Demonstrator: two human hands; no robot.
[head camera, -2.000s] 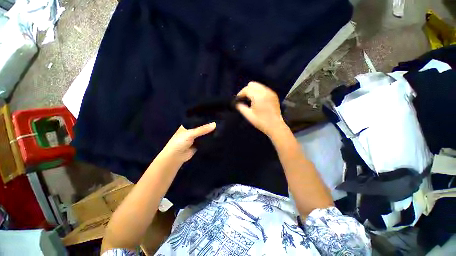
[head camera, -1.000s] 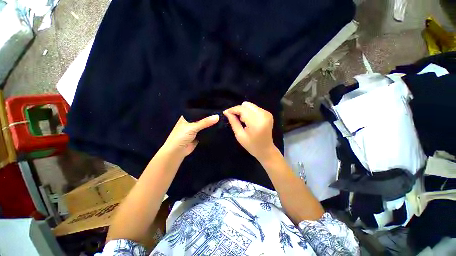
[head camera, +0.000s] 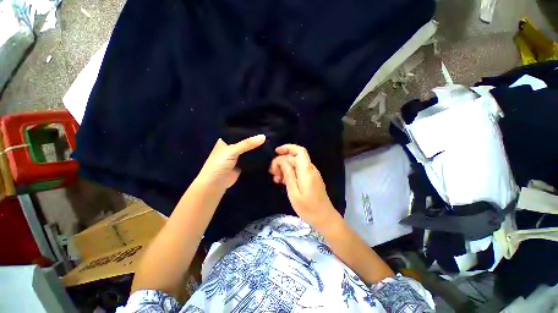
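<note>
A large navy-black garment (head camera: 183, 73) lies across the lap and spreads away from me. My left hand (head camera: 229, 165) holds a fold of the garment, its thumb on top and its other fingers hidden under the cloth. My right hand (head camera: 300, 180) is just right of that thumb, its fingers curled with the tips close together over the dark cloth. Whether a needle or thread is between those fingertips cannot be made out. White sheet edges show under the garment at both sides.
A red and green stool (head camera: 43, 150) stands at left, with an open cardboard carton (head camera: 116, 238) below it. A white packet (head camera: 379, 195) lies right of the lap. A dark bundle with white pieces (head camera: 471, 153) is farther right. Scraps lie on the speckled floor (head camera: 465, 46).
My right hand has come down and closer from its raised place over the cloth, to beside my left thumb. My left hand keeps its hold. The view has shifted slightly.
</note>
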